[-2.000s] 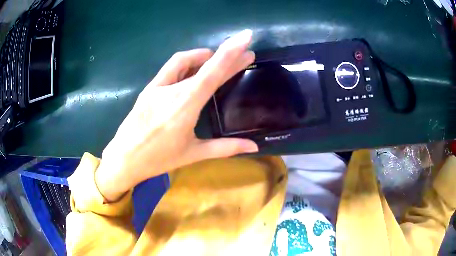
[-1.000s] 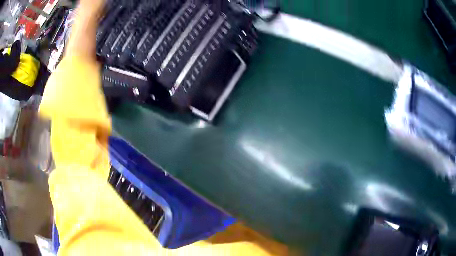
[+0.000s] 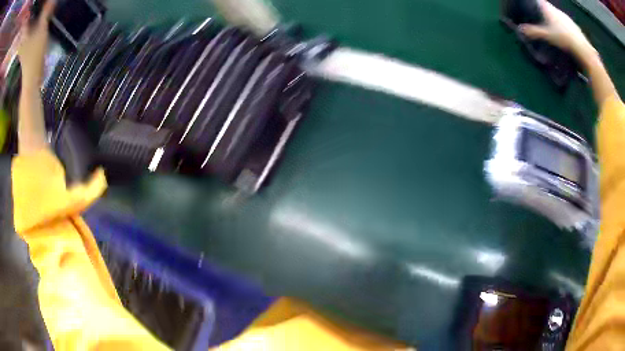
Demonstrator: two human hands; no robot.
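Observation:
My left hand [image 3: 35, 31] is blurred at the upper left, by a black unit with a pale-bordered screen [image 3: 77, 19]; its grip is unclear. My right hand [image 3: 558, 31] is at the upper right, with thumb and fingers on a dark, blurred object [image 3: 548, 60]. A video speaker unit [image 3: 510, 319] lies screen up at the lower right, cut off by the bottom edge. Its round dial is at its right end.
A row of waiting units [image 3: 185, 96] stands on edge at the left. A lens stack in clear wrapping [image 3: 552, 161] lies on the green mat [image 3: 370, 164] at the right, and a pale strip [image 3: 404, 81] crosses the mat. A blue crate [image 3: 164, 257] with black units is at the lower left.
The view has swung left since the first frame, and my left hand has left the video speaker unit. Since the second frame, my right hand and sleeve have come into view at the right.

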